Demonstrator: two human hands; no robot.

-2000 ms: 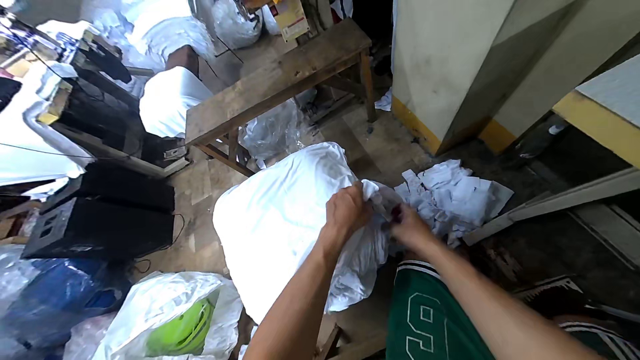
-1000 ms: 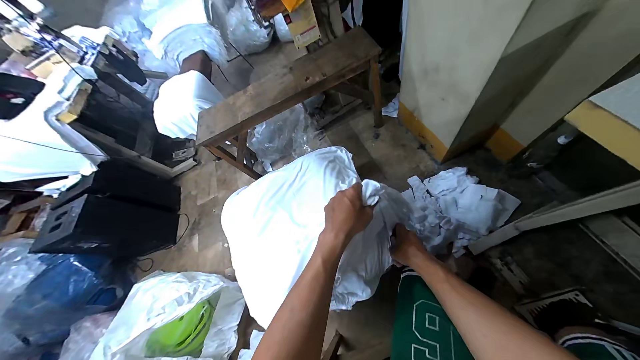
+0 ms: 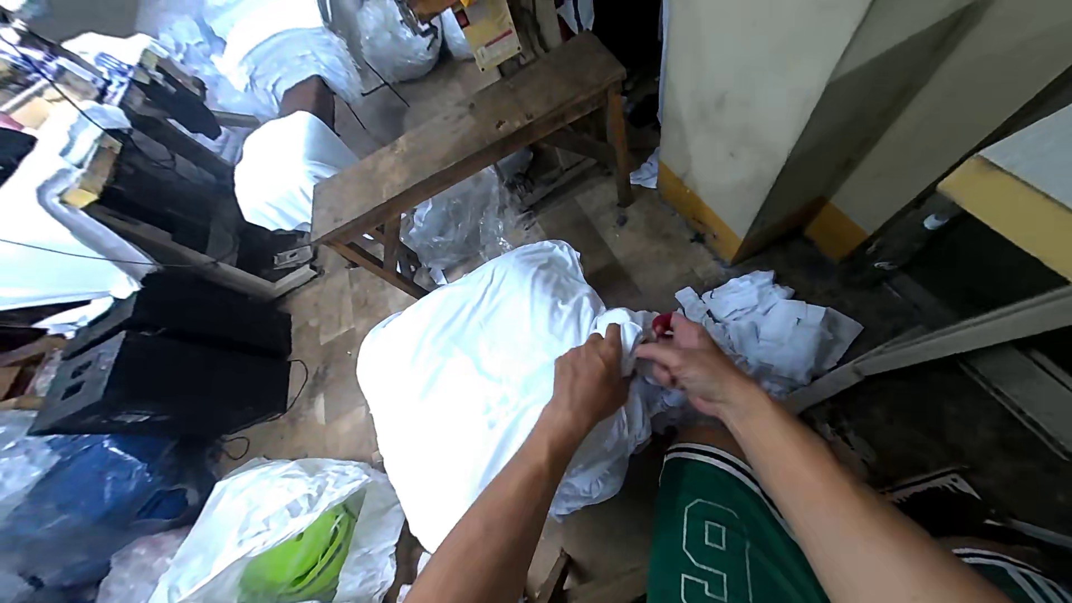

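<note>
A big heap of white fabric [image 3: 477, 360] lies in front of me, beside my knee. My left hand [image 3: 590, 377] is closed on a bunched fold near its right side. Close beside it, my right hand [image 3: 691, 360] has a small red object [image 3: 663, 324] at its fingers, partly hidden; its kind cannot be told. The fingers of that hand are at the edge of the bunched cloth. White scraps [image 3: 770, 331] lie piled on the floor just beyond my right hand.
A wooden bench [image 3: 477, 134] stands ahead, with clear plastic [image 3: 465, 222] under it. Black boxes [image 3: 176, 368] are at left, above blue plastic bags [image 3: 100, 502]. A white bag [image 3: 268, 519] holds bright green material [image 3: 306, 553]. A pillar [image 3: 745, 109] and a frame rail [image 3: 938, 339] are at right.
My right hand has risen from the lower edge of the cloth to beside my left hand, and the red object now shows at its fingers. My left hand keeps its hold on the fabric.
</note>
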